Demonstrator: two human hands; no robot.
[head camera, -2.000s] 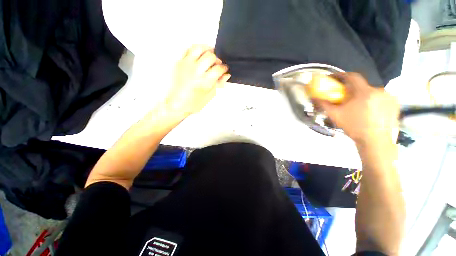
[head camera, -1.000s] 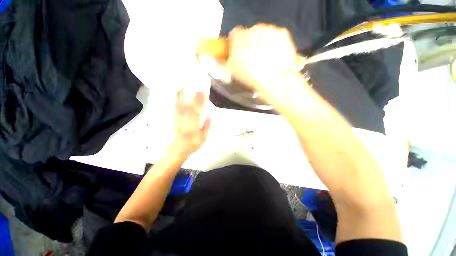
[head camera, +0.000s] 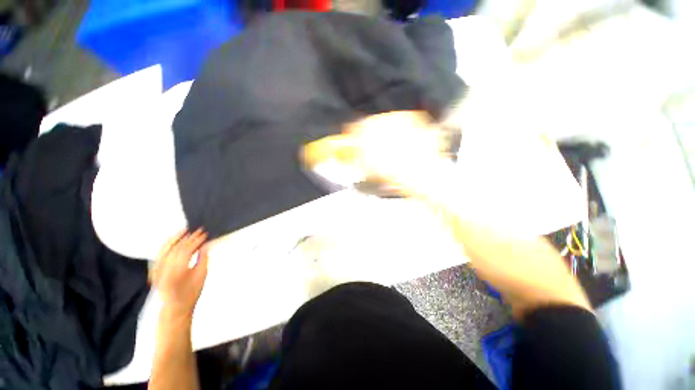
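A black garment lies spread over the white pressing board. My left hand rests at the garment's near left corner, its fingertips on the edge; whether it grips the cloth cannot be told. My right hand is blurred and closed on the orange handle of the steam iron. The iron is on or just over the garment near its front edge, mostly hidden by my hand and blur.
A pile of black garments hangs at the left. A blue crate stands behind the board. At the right a dark surface holds a small yellow-handled tool and a grey metal box. Speckled floor shows below the board.
The view has turned, showing more of the garment and the crate behind. My left hand is now at the garment's corner. The iron has moved away from it, rightward along the garment.
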